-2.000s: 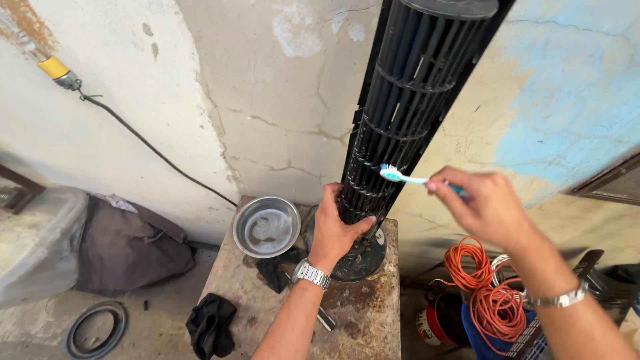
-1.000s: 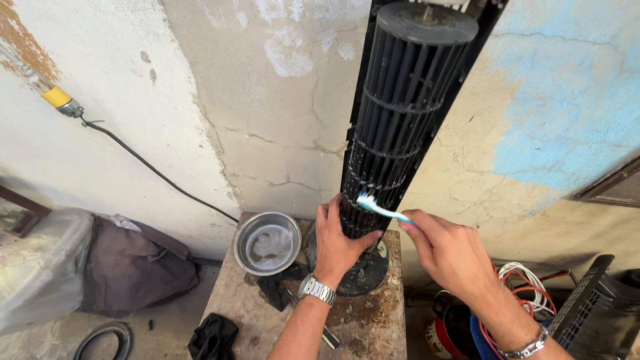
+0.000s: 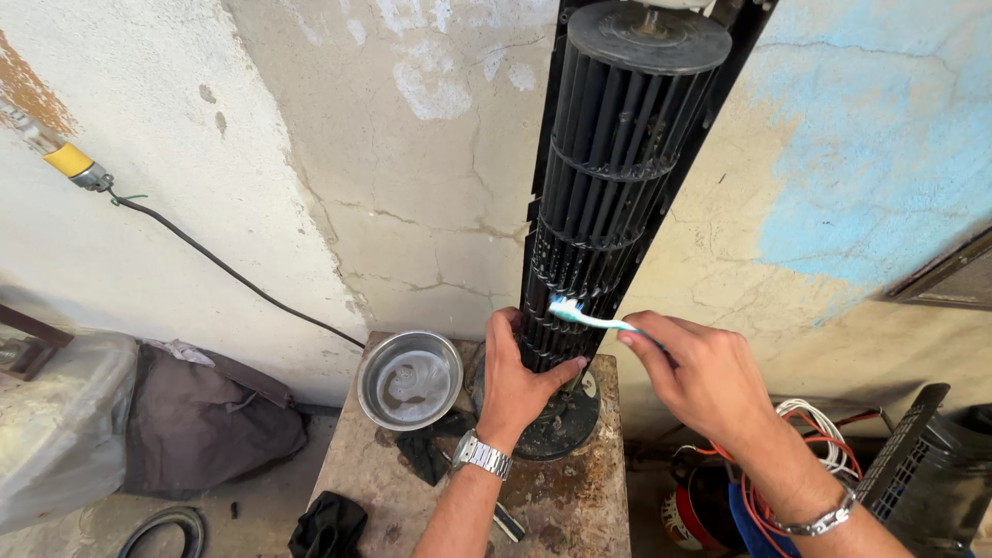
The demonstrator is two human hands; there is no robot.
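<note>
The black cylindrical blower wheel of a tower fan [image 3: 593, 194] stands upright on its round base [image 3: 562, 434], with wet suds on its lower fins. My left hand [image 3: 523, 380] grips the fan's lower part, thumb at the front and fingers round the left side. A white and teal toothbrush [image 3: 601, 320] is held in my right hand [image 3: 701, 372], its bristles against the lower fins. Left of the fan, a metal bowl [image 3: 368, 385] holds soapy water.
The fan stands on a worn wooden table [image 3: 349, 457] against a cracked wall. Black cloths [image 3: 329, 527] lie at its left. Coiled cables [image 3: 825, 442] and a black grille [image 3: 903, 449] are at the right. A cord [image 3: 225, 267] hangs along the wall.
The fan's top has tilted less far to the right than two seconds ago. The toothbrush has moved lower on the fins. Both hands keep their holds.
</note>
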